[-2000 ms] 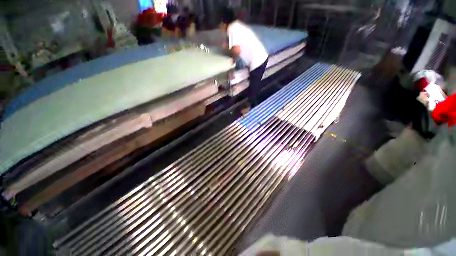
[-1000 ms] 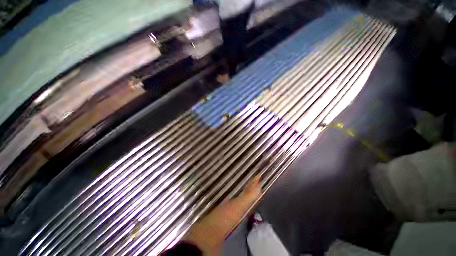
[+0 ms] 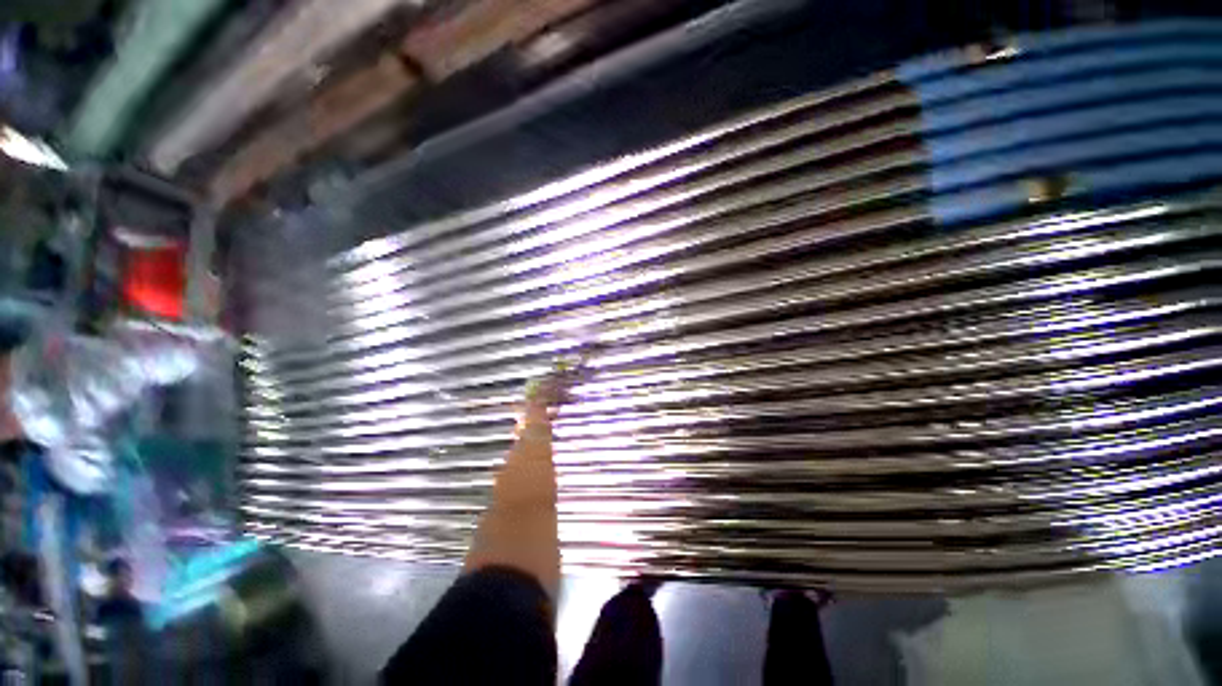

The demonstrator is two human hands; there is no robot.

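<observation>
Long shiny metal tubes (image 3: 804,389) lie side by side across the view. My left hand (image 3: 547,389) reaches out over them from the bottom, with a bare forearm and dark sleeve. The hand is small and blurred. A small yellowish thing shows at its fingertips, perhaps a clip; whether the hand grips it cannot be told. Light blue fabric (image 3: 1072,121) covers the upper right tubes in ridges. A small brassy thing, perhaps a clip (image 3: 1045,190), sits near its lower edge. My right hand is out of the picture.
Two dark shapes, apparently my feet (image 3: 623,637), are below the near tube edge. A pale block-like thing (image 3: 1045,637) is at the bottom right. A red bin (image 3: 154,279) and blurred clutter stand at the left. A neighbouring rack (image 3: 322,94) runs along the upper left.
The view has turned left and down, so the blue fabric has shifted to the upper right. The cream covering and the other person have left view. My left hand reaches farther over the tubes.
</observation>
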